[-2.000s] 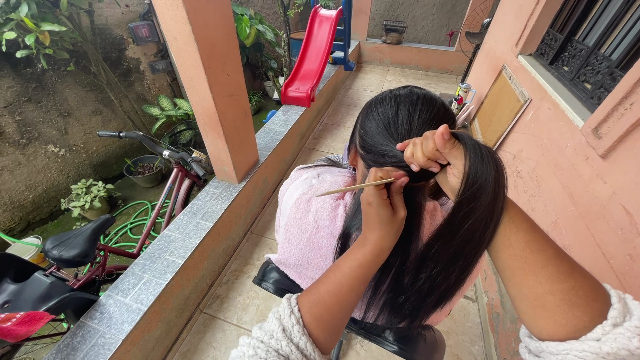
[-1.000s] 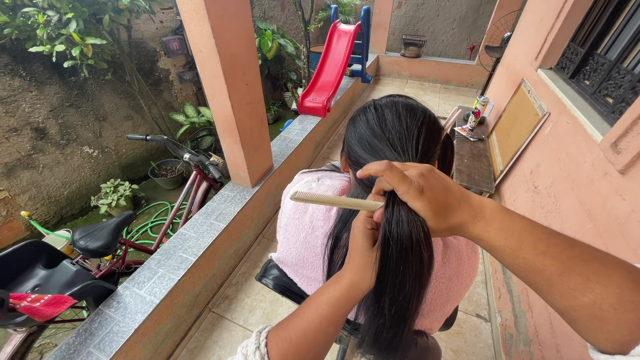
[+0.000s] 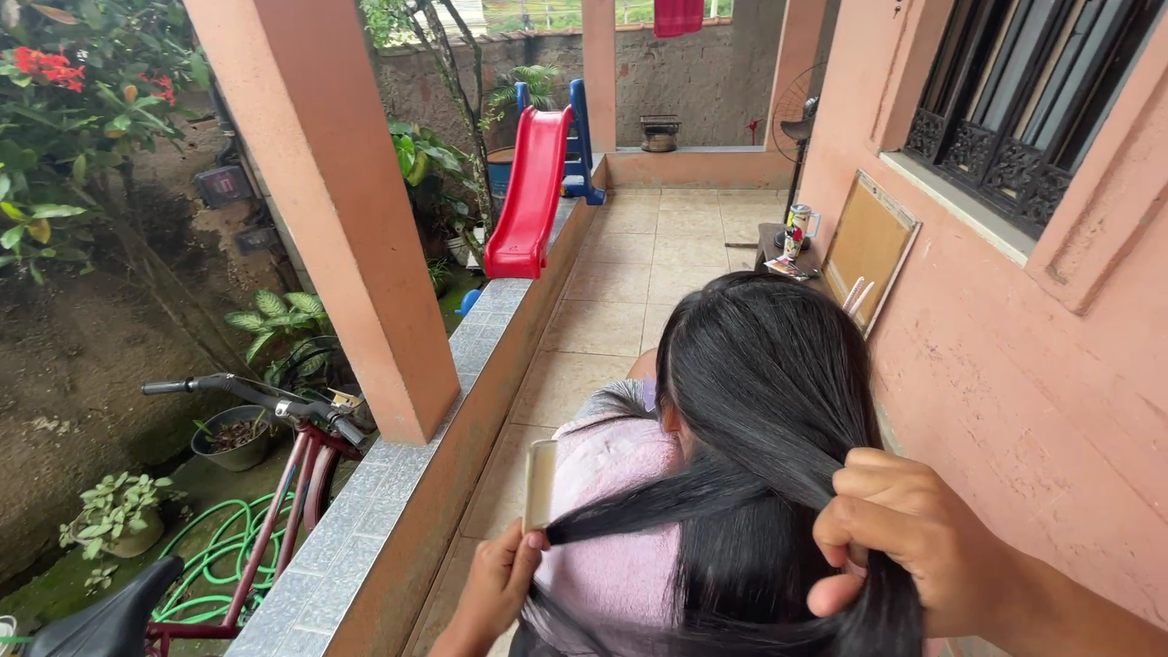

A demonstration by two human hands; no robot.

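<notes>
A person with long dark hair (image 3: 766,383) sits facing away, a pink towel (image 3: 611,456) over the shoulders. At the lower left, my left hand (image 3: 502,575) pinches a strand of hair pulled out to the left, together with a light-coloured comb (image 3: 540,484) that stands upright above the fingers. My right hand (image 3: 894,538) is closed around another thick section at the right side of the head. Loose hair hangs down the back between the hands. The ends of the held strands run out of view at the bottom.
A tiled ledge (image 3: 365,520) with a pillar (image 3: 338,219) runs along the left, a bicycle (image 3: 301,493) beyond it. A red slide (image 3: 532,192) stands farther off. On the right, a framed board (image 3: 871,246) leans on the wall beside a small table (image 3: 776,251) holding a mug (image 3: 798,228).
My hands were close together behind the head; now they are apart, the left drawn out to the left with a strand and the comb. The view has tilted up.
</notes>
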